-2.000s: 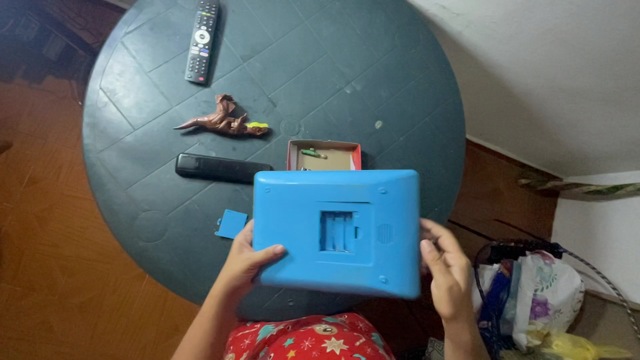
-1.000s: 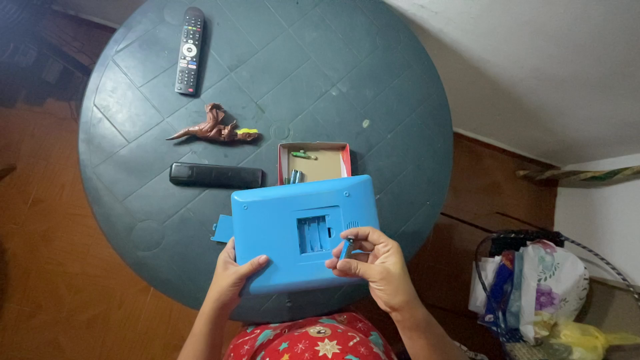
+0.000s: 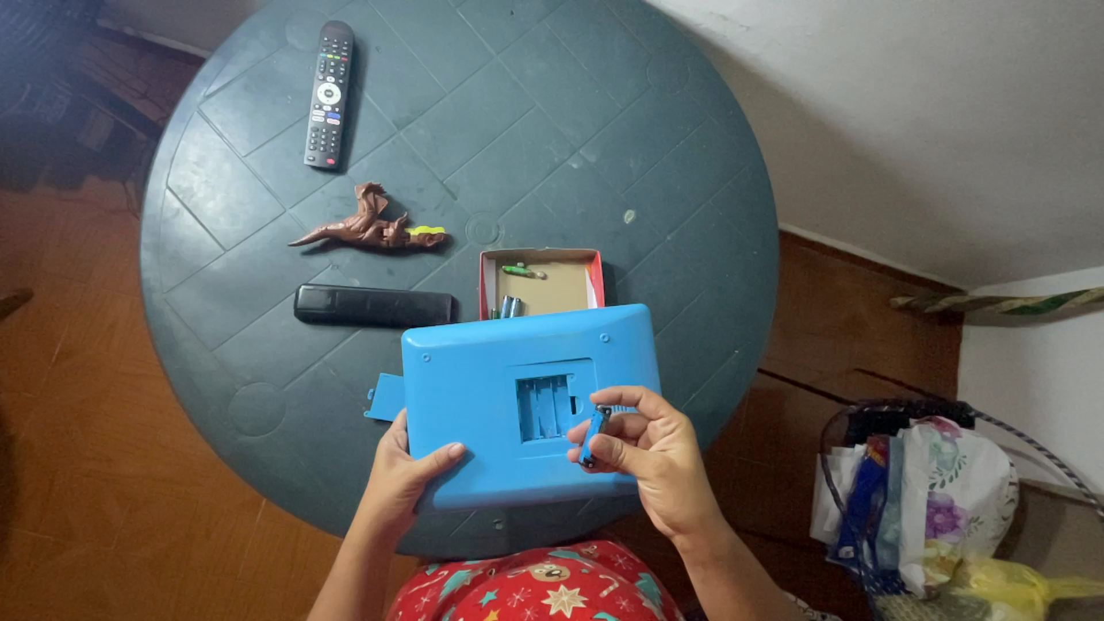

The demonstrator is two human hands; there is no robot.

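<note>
My left hand (image 3: pixel 414 470) grips the lower left corner of a blue plastic device (image 3: pixel 470 388), its thumb on the face turned up. An uncovered battery compartment (image 3: pixel 545 408) is in that face, and no batteries show in it. Between the thumb and fingers of my right hand (image 3: pixel 642 440) is a small blue battery (image 3: pixel 594 436), held just right of the compartment. A blue battery cover (image 3: pixel 386 398) lies on the table, partly behind the device's left edge. Beyond the device, an open cardboard box (image 3: pixel 552 289) holds several batteries (image 3: pixel 511 306), some of them partly hidden.
On the round green plastic table (image 3: pixel 552 164) lie a black remote control (image 3: pixel 329 95), a brown toy dinosaur (image 3: pixel 371 226) and a long black case or remote (image 3: pixel 373 306). A basket with plastic bags (image 3: pixel 940 500) stands at the lower right, by the wall.
My right hand, at the device's right edge two seconds ago, is now over its face beside the compartment with a battery in its fingers. My left hand still holds the device.
</note>
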